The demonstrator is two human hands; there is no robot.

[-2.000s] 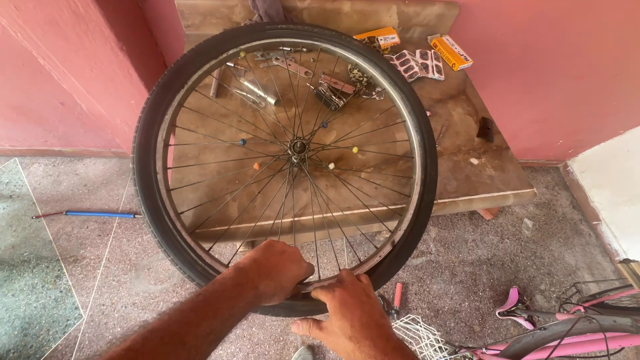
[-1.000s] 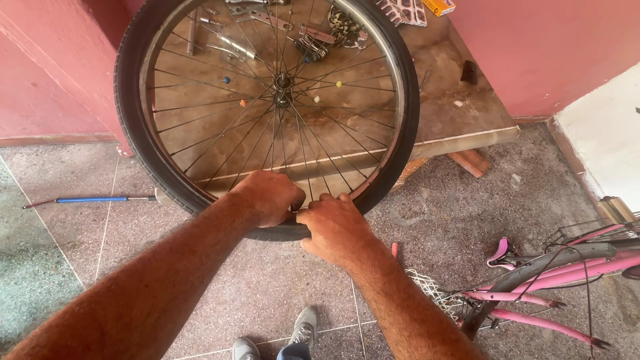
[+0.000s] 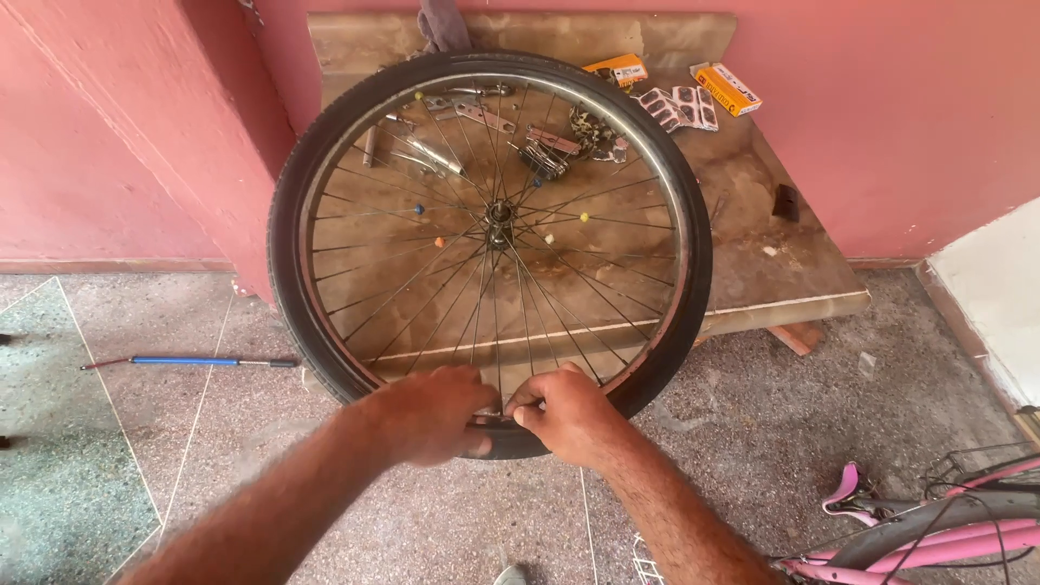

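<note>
A spoked bicycle wheel with a black tire (image 3: 695, 268) leans over the front of a brown stone bench, its hub (image 3: 500, 219) facing me. Colored beads sit on several spokes. At the wheel's lowest part, my left hand (image 3: 443, 410) grips the rim and tire, thumb on the tire and fingers inside the rim. Close beside it on the right, my right hand (image 3: 565, 410) has thumb and fingertips pinched together at the rim's inner edge, by a spoke's end. Whatever lies between those fingertips is too small to make out.
On the bench (image 3: 788, 260) lie wrenches (image 3: 485, 118), a folding multi-tool (image 3: 544, 160), patch sheets (image 3: 678, 110) and an orange patch box (image 3: 727, 88). A blue hand pump (image 3: 187, 361) is on the floor at left. A pink bicycle frame (image 3: 959, 540) stands at lower right.
Both hands stay at the wheel's bottom. My right hand has shifted from lying over the rim to a fingertip pinch at its inner edge. The view has swung down and back up.
</note>
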